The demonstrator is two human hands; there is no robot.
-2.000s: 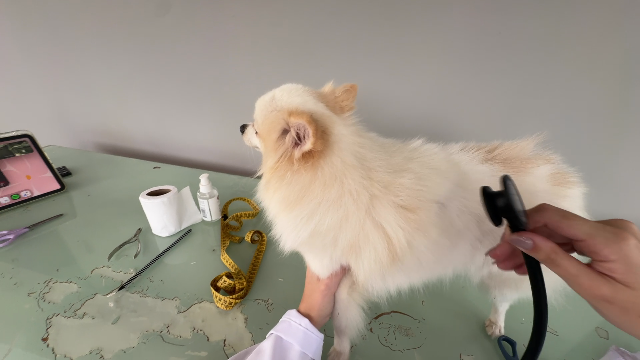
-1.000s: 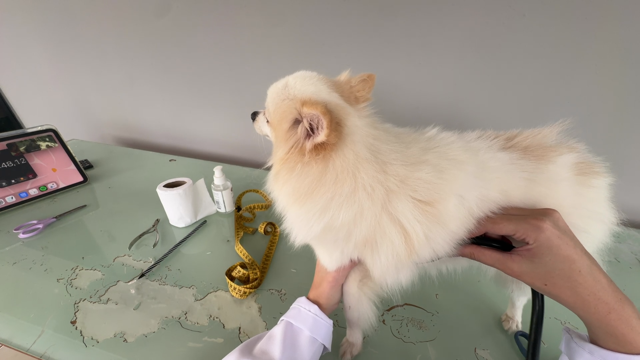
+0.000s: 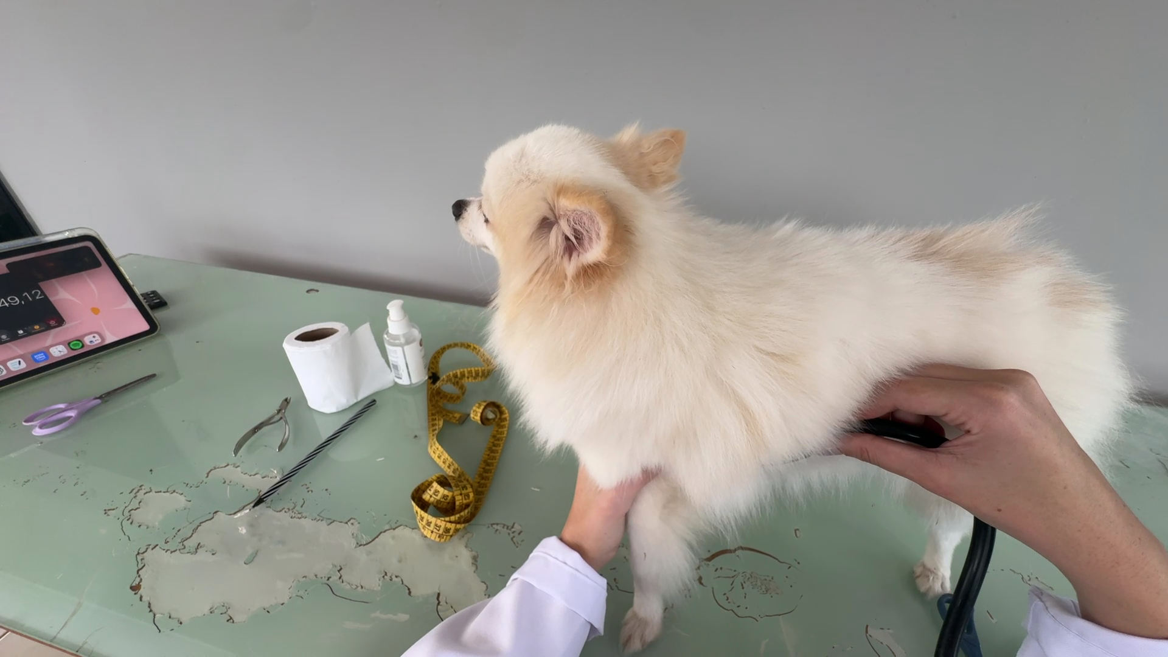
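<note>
A fluffy cream-coloured Pomeranian-type dog (image 3: 766, 338) stands on the green table, its head turned to the left. My left hand (image 3: 602, 516) is under the dog's chest beside a front leg, its fingers hidden in and behind the fur. On the dog's side, low behind the front leg, my right hand (image 3: 976, 438) presses a black stethoscope (image 3: 899, 432); the chest piece is mostly hidden by my fingers and the fur. The black tubing hangs down from my right hand past the table's front area.
On the green table (image 3: 365, 575), with worn patches, lie a yellow tape measure (image 3: 447, 493), a pump bottle (image 3: 404, 347), a white paper roll (image 3: 328, 370), metal nippers (image 3: 265, 426), a dark striped pen-like stick (image 3: 315, 453) and purple-handled scissors (image 3: 78, 412). A tablet (image 3: 73, 306) stands far left.
Since two seconds ago, my right hand has brought the stethoscope's chest piece from beside the dog's hindquarters against its side. My left hand has stayed under the chest.
</note>
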